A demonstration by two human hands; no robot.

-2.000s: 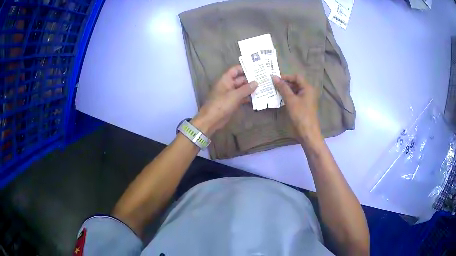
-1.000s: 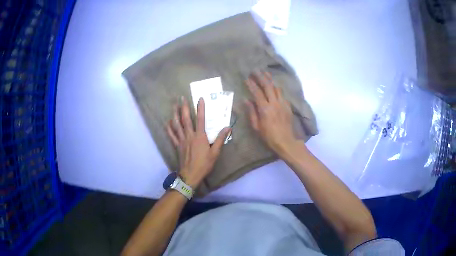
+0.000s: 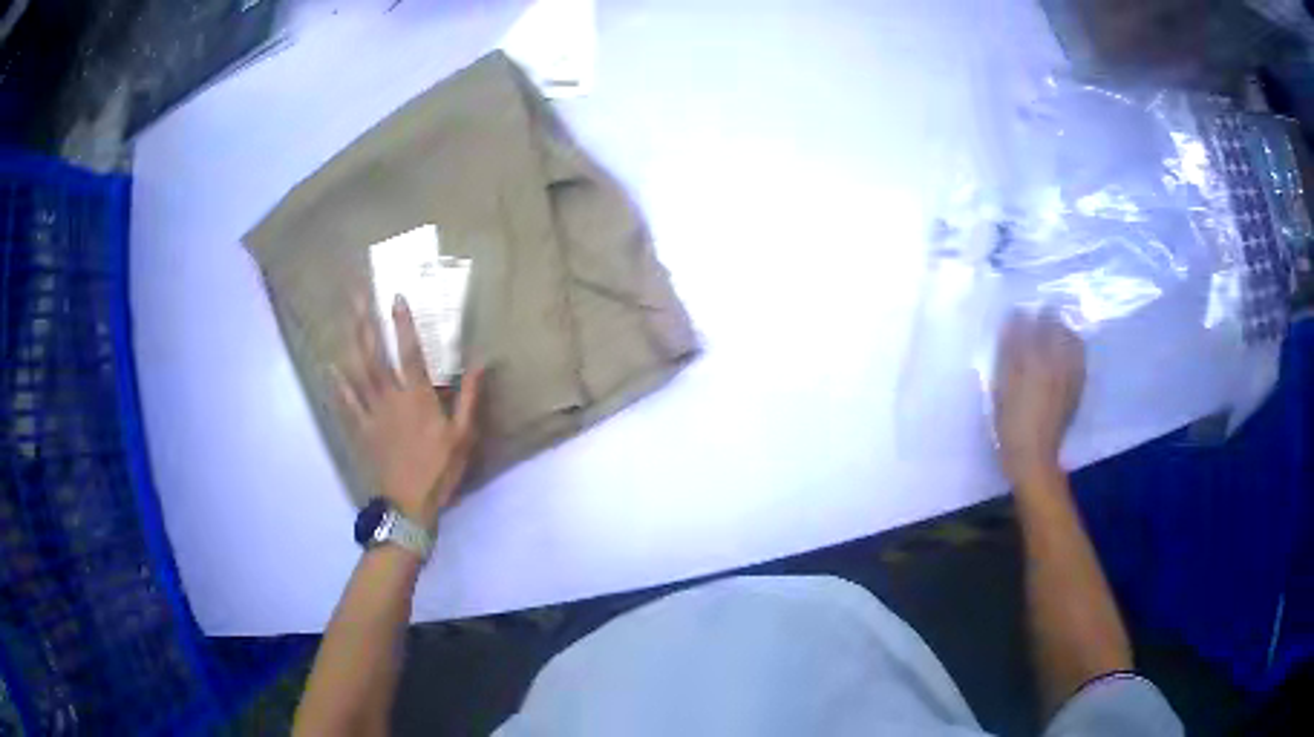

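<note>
A khaki-brown garment (image 3: 497, 245) lies folded on the left part of the white table. White hang tags (image 3: 444, 310) lie on top of it. My left hand (image 3: 411, 425) rests flat on the garment with fingers spread, partly over the tags, gripping nothing. Clear polybags (image 3: 1110, 274) lie at the right. My right hand (image 3: 1038, 382) is at the near left part of the polybags with its fingers bent. It is blurred, and whether it grips the plastic cannot be told.
A white tag or card (image 3: 559, 51) lies beyond the garment on the white table (image 3: 778, 432). A blue lattice crate (image 3: 72, 432) stands at the left. Blue material (image 3: 1203, 533) shows below the table at the right. A blurred brown object (image 3: 1153, 32) is at the far right.
The garment and tags were handled by both hands, then laid flat. My left hand stays on the garment. My right hand has left it and moved right to the polybags. The view has shifted right.
</note>
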